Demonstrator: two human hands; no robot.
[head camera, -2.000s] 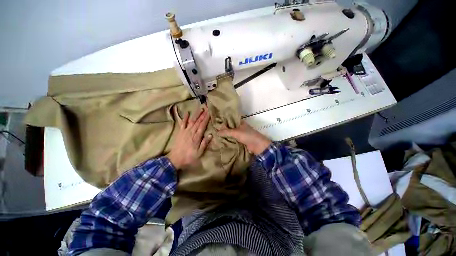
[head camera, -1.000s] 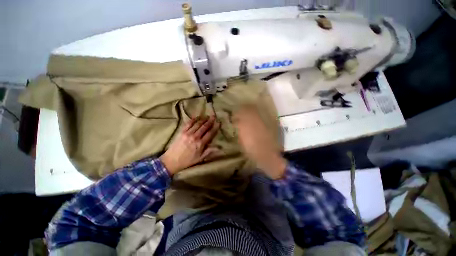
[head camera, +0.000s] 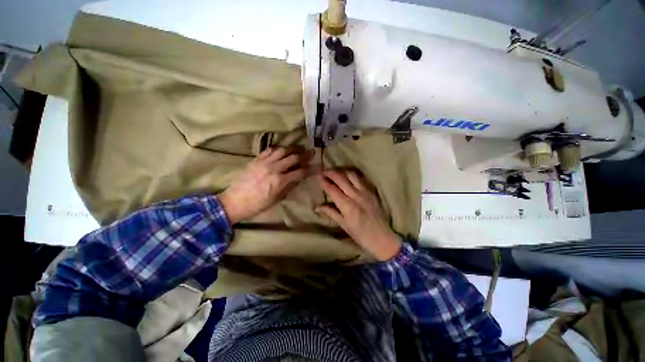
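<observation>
A large tan-khaki garment piece (head camera: 155, 141) lies spread over the table's left part and hangs over the front edge. It passes under the needle area (head camera: 320, 145) of the white JUKI sewing machine (head camera: 452, 85). My left hand (head camera: 265, 182) lies on the cloth left of the needle, fingertips close to it, beside a small dark slit in the cloth. My right hand (head camera: 353, 208) rests on the cloth just right of and in front of the needle, fingers somewhat spread. Both hands press the cloth flat. The presser foot is mostly hidden.
Cream tension dials (head camera: 539, 155) sit on the machine's front. A dark tool (head camera: 510, 185) lies below them. The white table (head camera: 460, 226) has a ruler along its front edge. A white board (head camera: 510, 304) with a narrow olive strip (head camera: 494, 279) and khaki heaps (head camera: 601, 329) are lower right.
The view has moved closer to the machine. My right hand has come down onto the cloth near the needle, and the cloth right of it is flatter. My left hand stays left of the needle.
</observation>
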